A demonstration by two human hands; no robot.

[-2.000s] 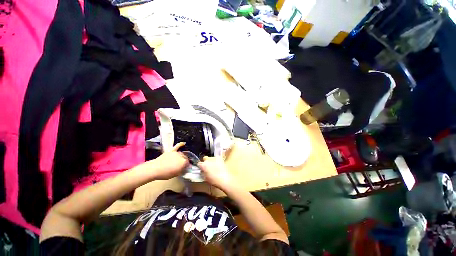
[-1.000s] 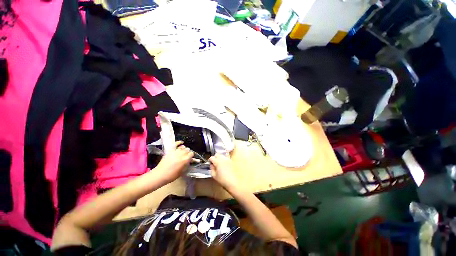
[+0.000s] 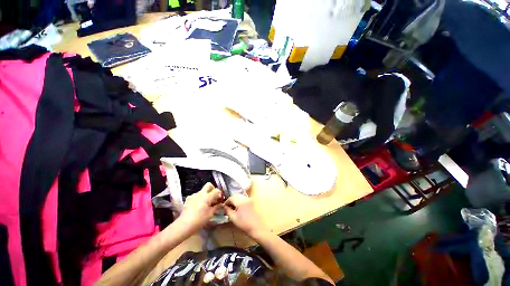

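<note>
A pale grey-white handbag [image 3: 234, 168] with handles stands open at the table's front edge, its inside dark. My left hand [image 3: 202, 204] and my right hand [image 3: 240, 213] are close together over its near side. The fingertips of both pinch a small thin item between them, mostly hidden by the fingers; I cannot tell what it is.
Black-and-pink garments [image 3: 84, 139] are piled at left. White printed cloth or sheets [image 3: 223, 100] lie beyond the bag. At right are a dark phone-like item [image 3: 256, 163], a white round-ended piece [image 3: 308, 167] and a bottle [image 3: 337, 122]. A red stool [image 3: 376, 169] stands past the table.
The view has tilted up, showing more of the table's far end. My hands have come closer together; a second ago a thin strand showed between them.
</note>
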